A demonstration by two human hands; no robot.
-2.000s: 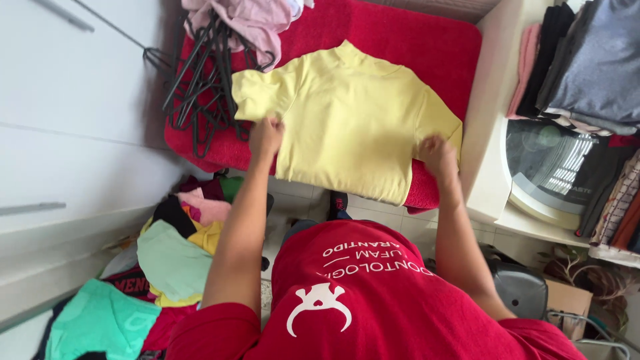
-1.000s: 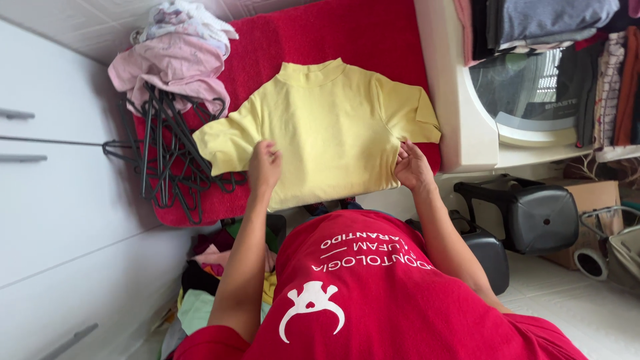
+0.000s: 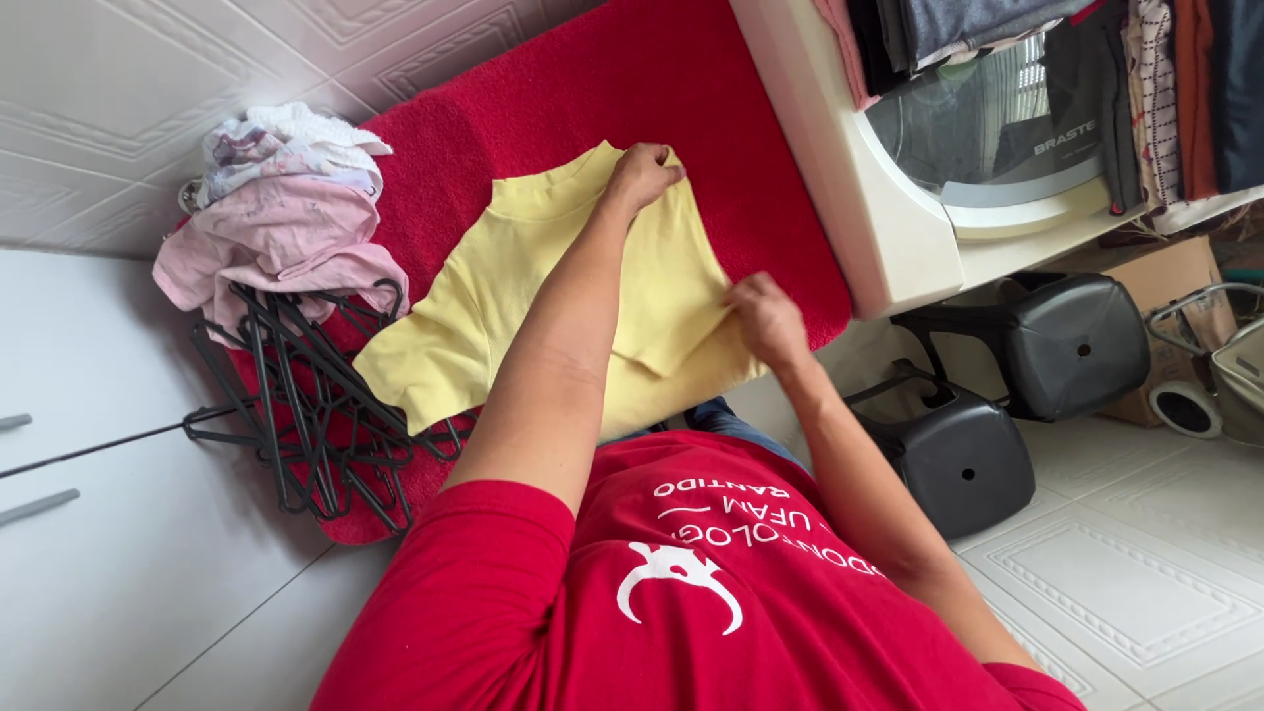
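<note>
A yellow short-sleeved shirt with a high collar [image 3: 553, 286] lies spread on a red towel-like cloth [image 3: 711, 109], its collar pointing away from me. My left hand [image 3: 644, 180] reaches across the garment and pinches it at the shoulder, just right of the collar. Lower down, my right hand [image 3: 768, 318], blurred, has its fingers on the shirt's right edge, where the fabric is turned inward in a fold. The left sleeve lies outspread beside black hangers [image 3: 306, 395]; my left forearm hides part of the shirt's middle.
Pink and white crumpled cloths [image 3: 286, 217] lie beside the hangers at the left. A front-loading machine [image 3: 839, 168] with folded clothes [image 3: 968, 30] hanging over it stands at the right. Below it are black plastic stools [image 3: 963, 464], a cardboard box [image 3: 1175, 286] and a wheeled cart [image 3: 1239, 370].
My left hand has moved from the shirt's left side up to its right shoulder. The shirt's right side, spread out earlier, is now folded inward. The view has shifted and turned.
</note>
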